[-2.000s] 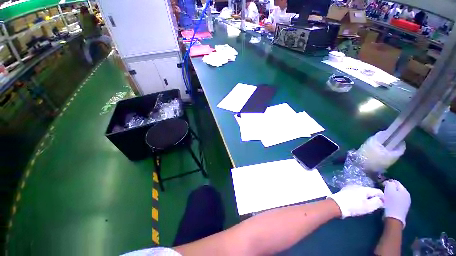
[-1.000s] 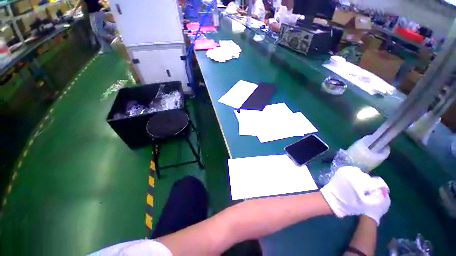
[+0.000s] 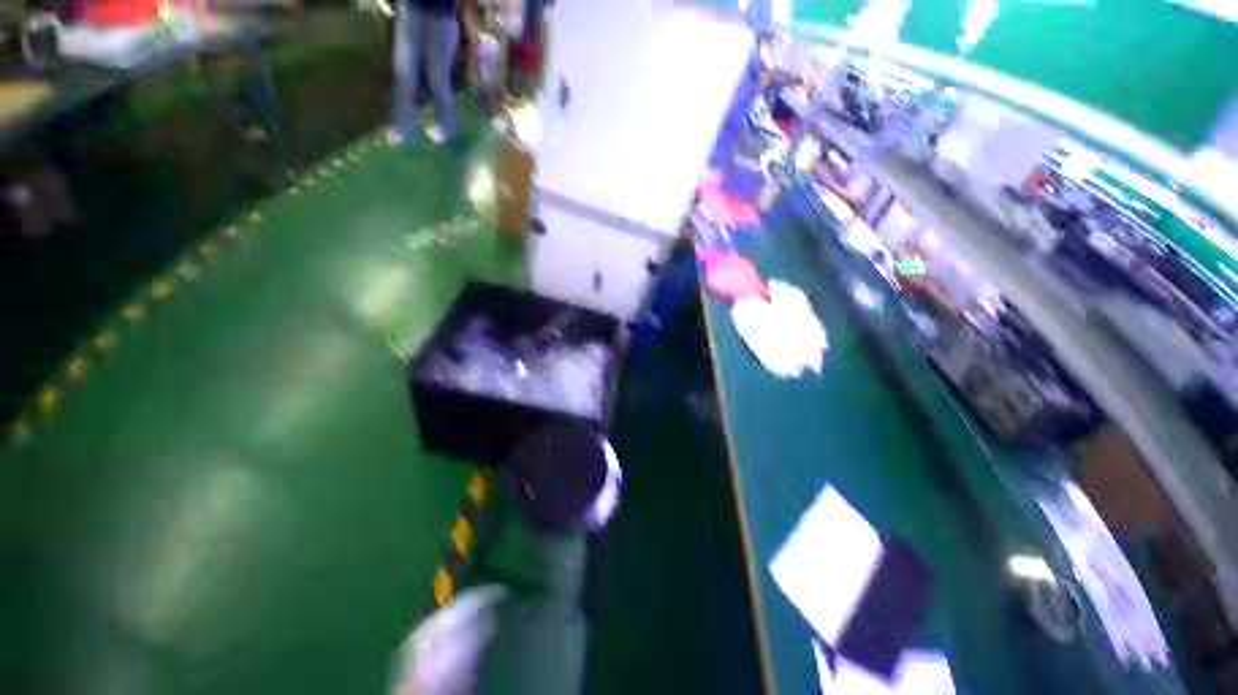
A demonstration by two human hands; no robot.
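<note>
My left hand [image 3: 455, 641], in a white glove, is at the bottom edge left of centre, below the stool. It is strongly blurred and cut off by the edge; its fingers and anything in them cannot be made out. My right hand is out of the picture. A white sheet [image 3: 827, 562] lies on the green bench beside a dark sheet [image 3: 885, 604]. Another white sheet [image 3: 923, 675] is cut off at the bottom edge.
A black bin [image 3: 447, 416] of clear plastic stands on the floor, with a black round stool [image 3: 557, 474] in front. A white cabinet [image 3: 627, 122] stands behind. The bench [image 3: 801, 448] runs along the right. A person's legs [image 3: 426, 68] show at the back left.
The view has swung left and tilted. My left hand has left the plastic by the post and is now low, left of the bench. My right hand, the phone and the post have gone out of view.
</note>
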